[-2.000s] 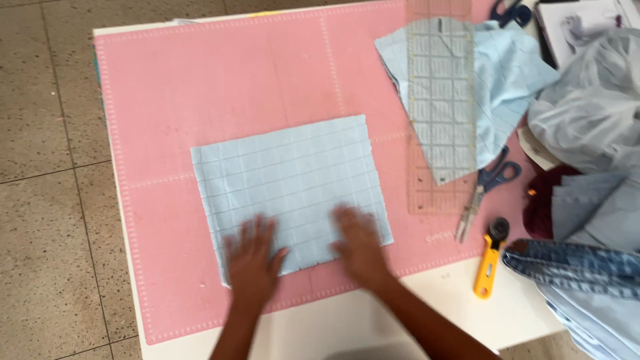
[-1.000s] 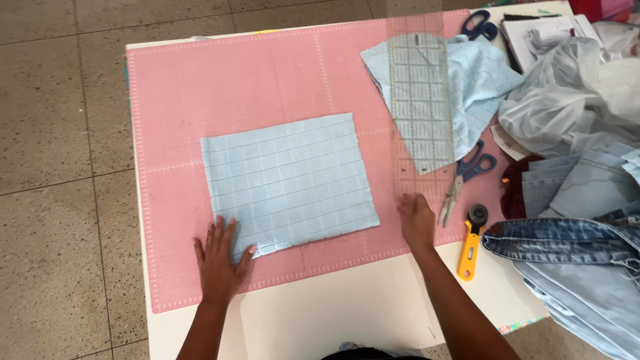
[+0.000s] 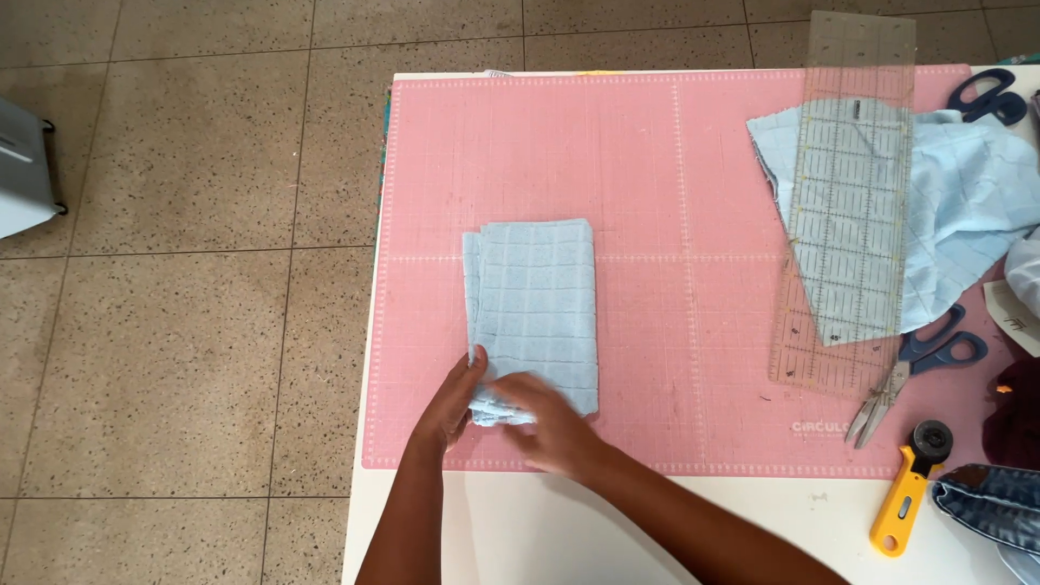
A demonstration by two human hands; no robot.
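A folded piece of light blue checked cloth lies on a pink cutting mat, its layers slightly offset along the left edge. My left hand grips the cloth's lower left edge, thumb on top and fingers partly hidden beneath. Over the cloth's lower edge is my right hand, blurred, its fingers bent near the lower left corner; whether it pinches the cloth cannot be told. A clear acrylic quilting ruler lies over another crumpled light blue cloth on the right.
Scissors with dark blue handles lie partly open below the ruler, beside a yellow rotary cutter. Another scissors handle shows at the top right. Denim is bunched at the right edge. The white table borders the mat.
The cloth, spread out wide before, is now folded to a narrower shape. My right hand has moved from beside the ruler to the cloth. The view has shifted left.
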